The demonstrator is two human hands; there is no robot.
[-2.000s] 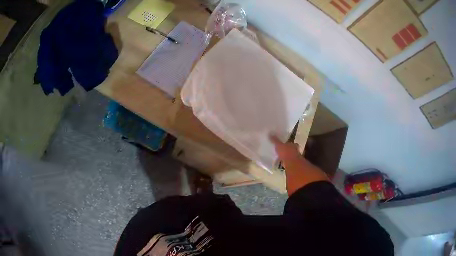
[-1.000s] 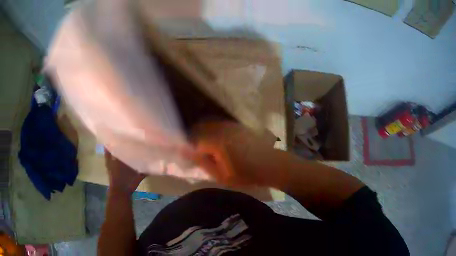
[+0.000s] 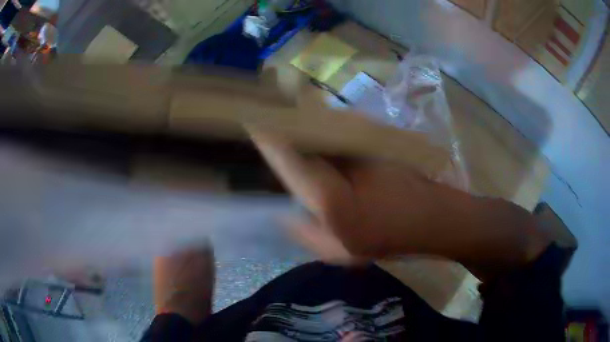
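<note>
A large flat box, strongly blurred, spans the left and middle of the view. It has a pale lower face, a dark gap along its middle and a brown cardboard-like edge above. My right hand grips its right end, with fingers on both sides of the edge. Of my left arm only the wrist and forearm show, below the box; the left hand itself is hidden by the box.
Behind the box is a wooden desk with a clear plastic bag, a yellow paper, a white sheet and a pen. Blue cloth lies at its far end. A white wall stands to the right. Speckled floor shows below.
The pale flat box lay on the desk under my right hand, was then lifted and swung, and is now held across the left of the view. The left arm has come into view.
</note>
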